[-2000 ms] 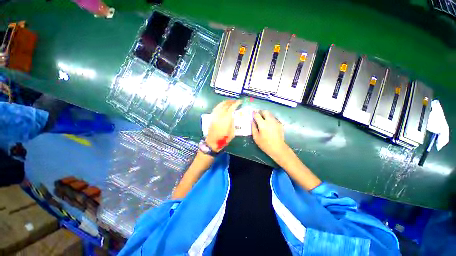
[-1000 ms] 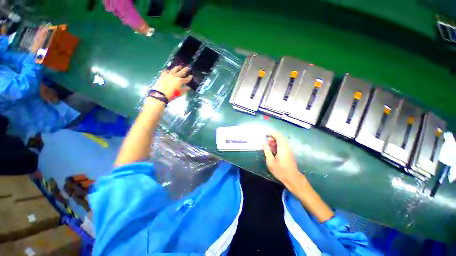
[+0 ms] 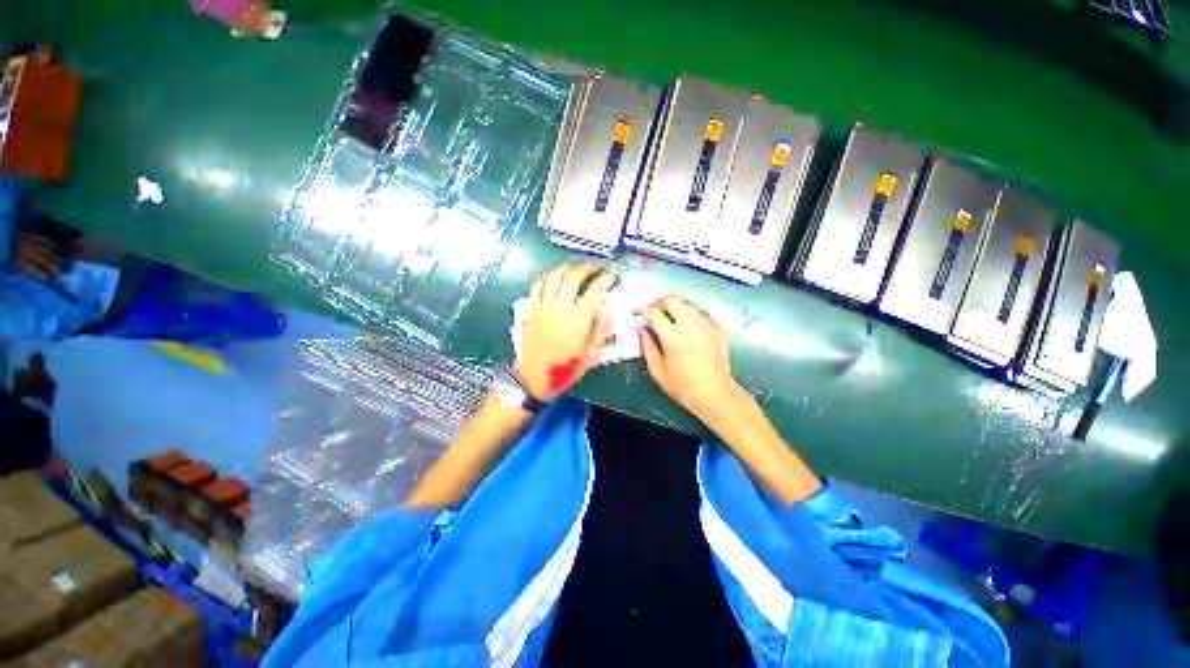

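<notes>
A white phone-sized sheet (image 3: 623,335) lies on the green bench mat, mostly hidden by both hands. My left hand (image 3: 561,333) is over its left part, fingers pointing away; a small dark patch shows by the fingertips, too little to name. My right hand (image 3: 685,355) has its bent fingertips at the sheet's right edge. The clear blister tray (image 3: 405,196) lies up and left, with one black screen (image 3: 389,81) in its upper left; its other visible pockets hold no screen.
Stacked silver-grey display modules (image 3: 705,170) stand in a row beyond my hands and to the right, ending at a white cloth (image 3: 1130,337) and a slim black stick (image 3: 1099,402). Crinkled clear trays (image 3: 352,444) lie below the bench edge. Another person's hand (image 3: 248,16) is at top left.
My left hand has moved from the blister tray back to the white sheet. One of the two black screens is gone from the tray. The view has shifted.
</notes>
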